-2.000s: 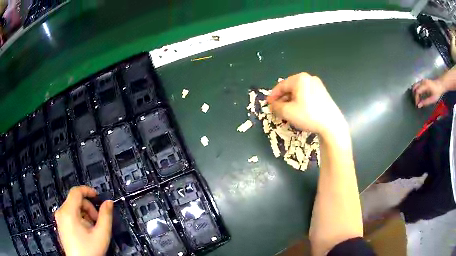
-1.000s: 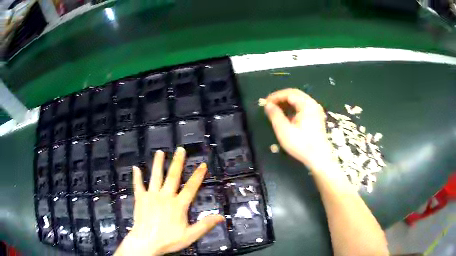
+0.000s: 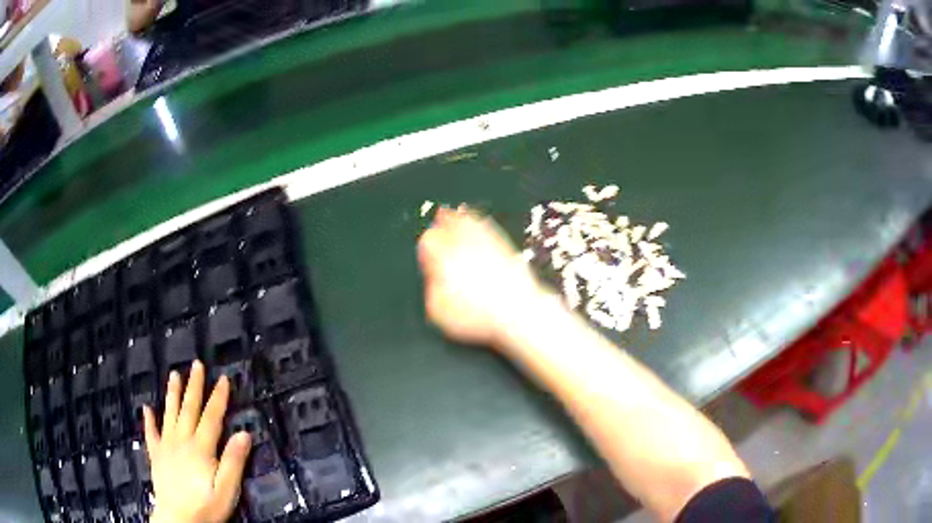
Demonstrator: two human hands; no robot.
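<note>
My left hand (image 3: 192,449) lies flat with spread fingers on the glossy black blister tray (image 3: 340,403) at the left. The tray's rows of pockets hold black phone housings (image 3: 278,308). My right hand (image 3: 465,271) is blurred over the dark green bench, between the tray and the pile. A small pale piece (image 3: 427,208) shows at its fingertips; I cannot tell whether the fingers grip it. The pile of small cream-white pieces (image 3: 610,268) lies to the right of my right hand.
A white strip (image 3: 409,145) separates the bench from a brighter green belt (image 3: 337,112) behind. Red plastic stools (image 3: 818,373) stand below the bench at right, with a cardboard box (image 3: 818,495) at the lower right. Black and metal equipment (image 3: 881,97) is at the upper right.
The view has shifted. My right hand has gone from the pile to the bench between pile and tray. My left hand has spread flat on the tray. Fewer loose pale pieces show near the tray.
</note>
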